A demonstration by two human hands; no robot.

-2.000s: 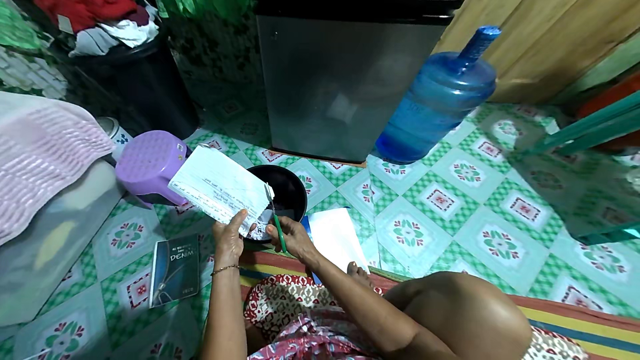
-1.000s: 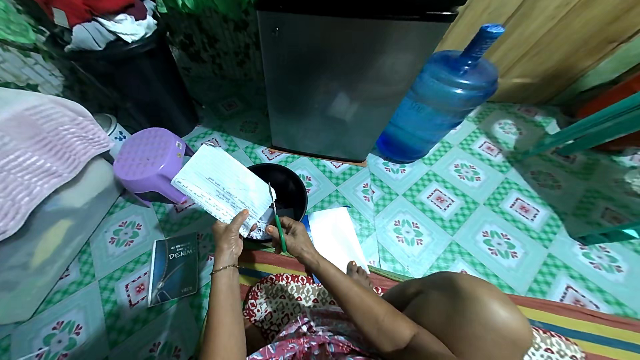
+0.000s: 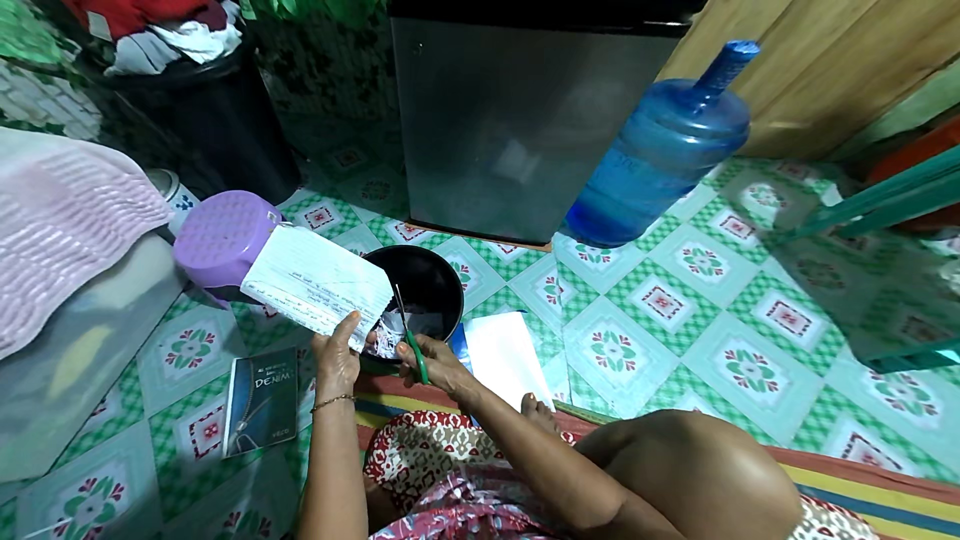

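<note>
My left hand (image 3: 339,354) grips the lower edge of a sheet of white paper (image 3: 319,281) that bears handwriting. My right hand (image 3: 436,365) holds green-handled scissors (image 3: 417,352), their blades pointing up beside the paper's right edge. Below both lies a round black container (image 3: 442,274) with small paper pieces (image 3: 390,334) in it. To the right of the container, more white paper (image 3: 510,360) rests on the floor, partly over something blue. A dark booklet or notebook (image 3: 261,401) lies on the floor left of my left forearm.
A purple plastic stool (image 3: 225,236) stands behind the paper at left, near a black bin (image 3: 217,112) heaped with clothes. Ahead are a small refrigerator (image 3: 517,135) and a blue water jug (image 3: 660,150). Green furniture legs (image 3: 877,195) stand at right. A striped mat (image 3: 862,487) lies under me.
</note>
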